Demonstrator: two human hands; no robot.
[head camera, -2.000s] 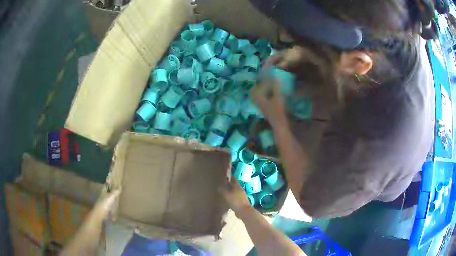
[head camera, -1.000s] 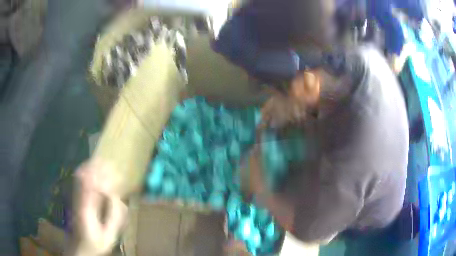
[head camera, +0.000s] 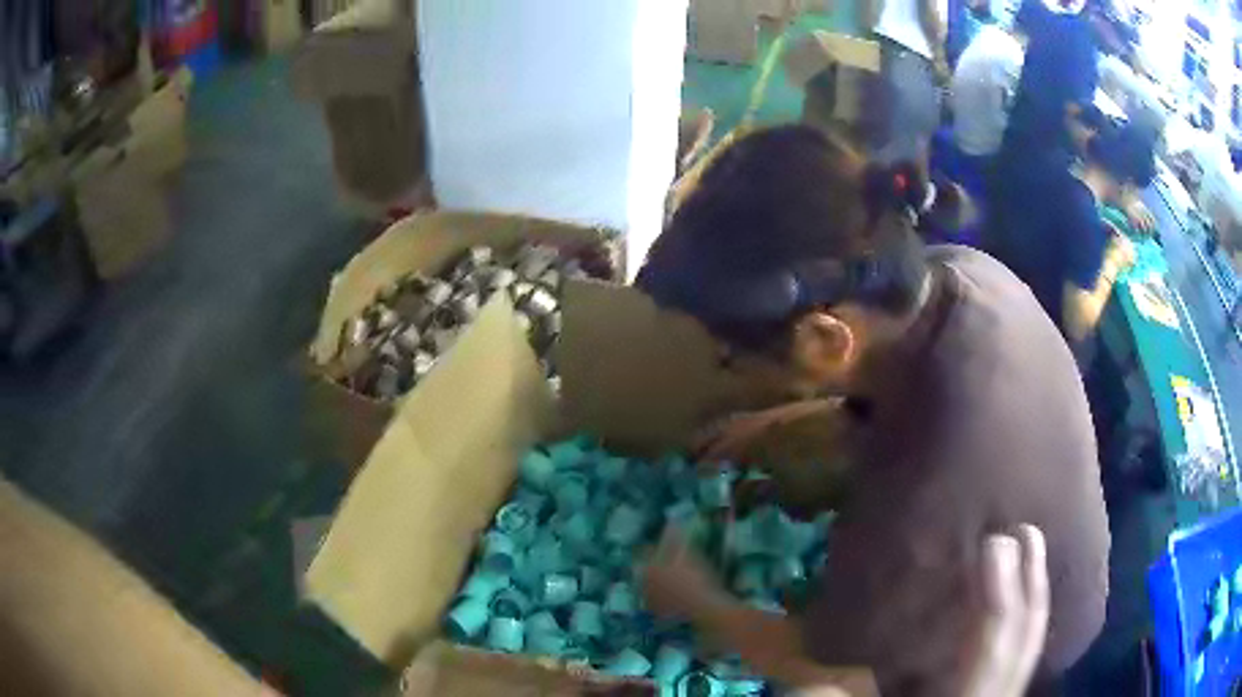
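Note:
A large open carton (head camera: 422, 504) stands in front of me, filled with round teal plastic housings (head camera: 559, 588). A person (head camera: 953, 449) in a brown top bends over its right side with a hand among the housings. My right hand (head camera: 1005, 620) is raised at the bottom right, blurred, fingers up and apart, with nothing seen in it. My left hand is not visible. A blurred tan shape crosses the bottom left corner; I cannot tell if it is my forearm or cardboard.
A carton of grey-brown cups (head camera: 450, 302) stands behind the teal one, beside a white pillar (head camera: 529, 116). A blue bin (head camera: 1201, 599) is at the right edge, below the green bench (head camera: 1158, 327). Other people are at the back right.
The view has tilted up, bringing the pillar and co-workers in. The empty box that my hands held over the carton is no longer seen in them. My left hand has left view; my right is raised.

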